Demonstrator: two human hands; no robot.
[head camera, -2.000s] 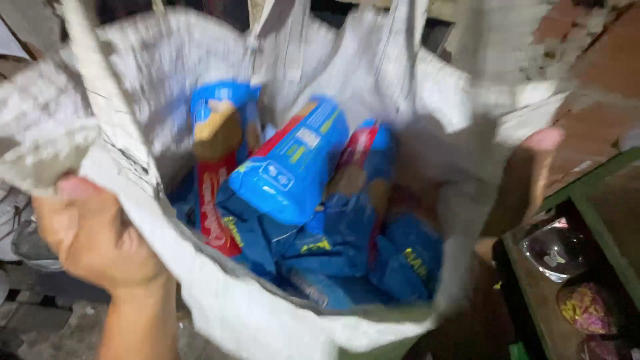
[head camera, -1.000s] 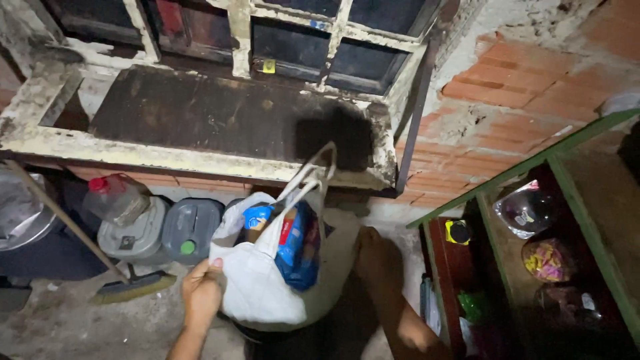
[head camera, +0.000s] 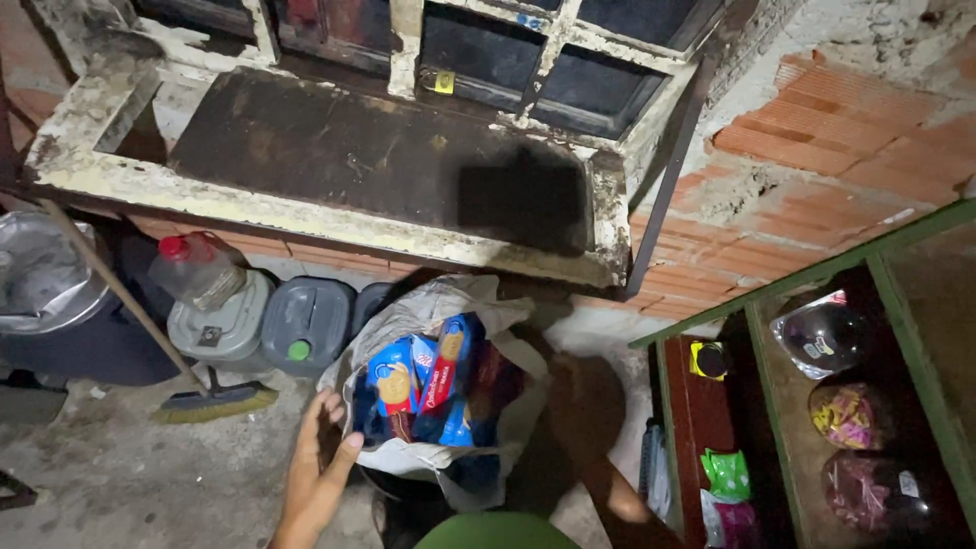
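A white woven bag (head camera: 465, 457) stands with its mouth wide, holding several blue and red biscuit packets (head camera: 450, 374). Beside the bag's left rim is my left hand (head camera: 324, 450), its thumb and fingers apart around the edge; whether they pinch the fabric is not clear. My right hand (head camera: 568, 389) lies in shadow along the bag's right side, and its fingers are too dark to make out. Below the bag a dark round thing is partly seen.
A worn window frame (head camera: 328, 210) with a dark board juts out above the bag. To the left are plastic jugs (head camera: 309, 316), a broom (head camera: 217, 400) and a lined bin (head camera: 69, 328). Green-edged shelves (head camera: 770, 381) with packaged goods stand at the right, against a brick wall.
The bag's mouth is spread wider than one second ago, with more packets showing, and its handles no longer stand up. The view has swung from a close look into the bag two seconds ago.
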